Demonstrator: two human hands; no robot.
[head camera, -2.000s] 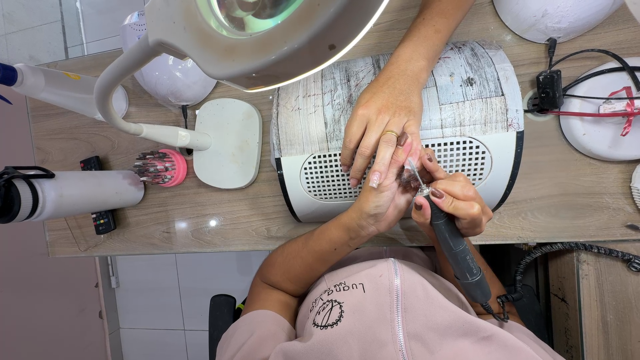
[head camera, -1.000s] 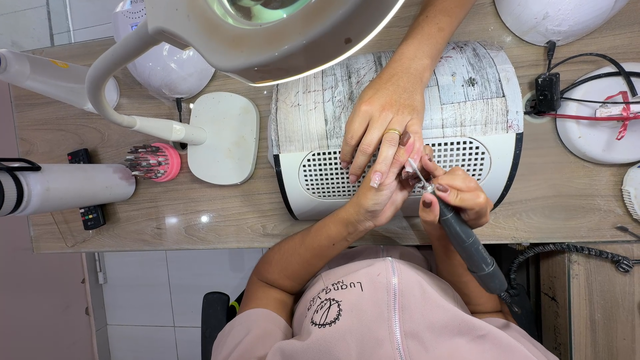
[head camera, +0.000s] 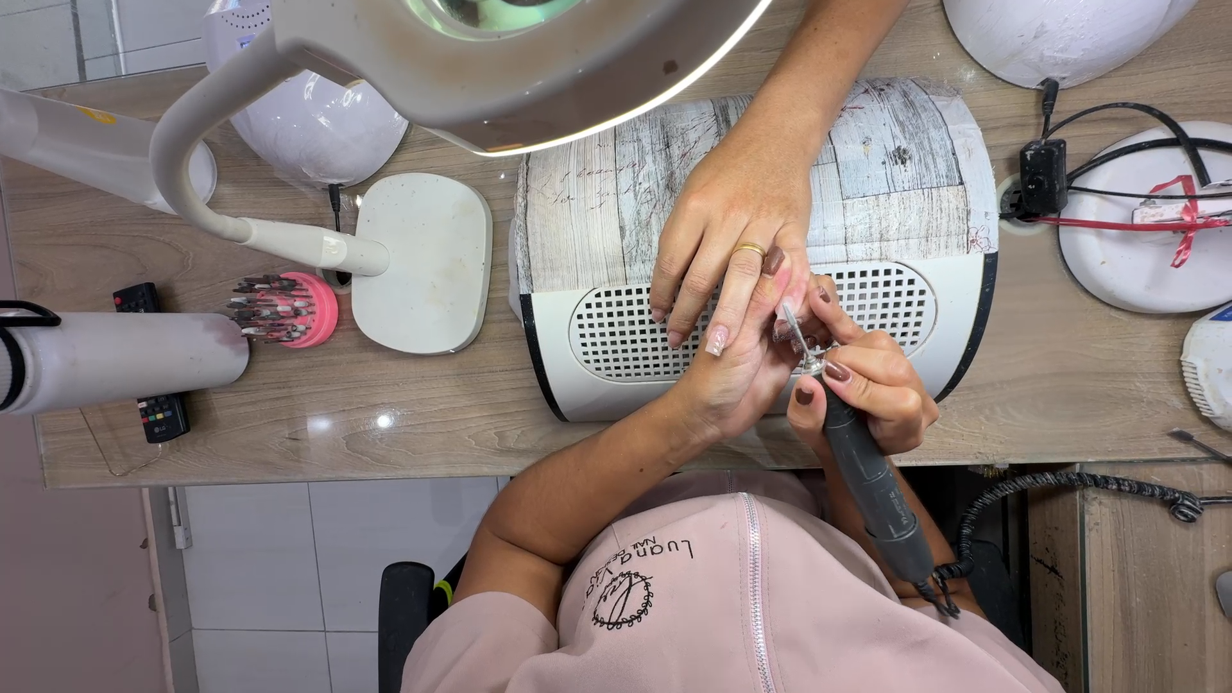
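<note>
My right hand (head camera: 871, 385) grips a dark grey electric nail drill (head camera: 871, 481) near its metal collar. The drill's thin bit touches or nearly touches a fingernail of another person's hand (head camera: 736, 231), which wears a gold ring and lies palm down. From below, my left hand (head camera: 741, 385) holds that person's fingers; part of my left hand is hidden under them. Both hands are over the perforated front of a white nail dust collector (head camera: 549, 337), whose top has a wood-patterned cover. The exact contact at the nail is too small to tell.
A magnifier lamp (head camera: 577, 87) hangs above, its base (head camera: 423, 265) on the wooden table. To the left are a pink holder with drill bits (head camera: 313, 310), a white bottle (head camera: 135, 361), a remote control (head camera: 164, 416) and a nail lamp (head camera: 322, 125). Cables and a black adapter (head camera: 1042, 176) lie at right.
My right hand and the drill have shifted slightly, and the drill stands steeper than one second ago. My left hand keeps its hold on the other person's fingers.
</note>
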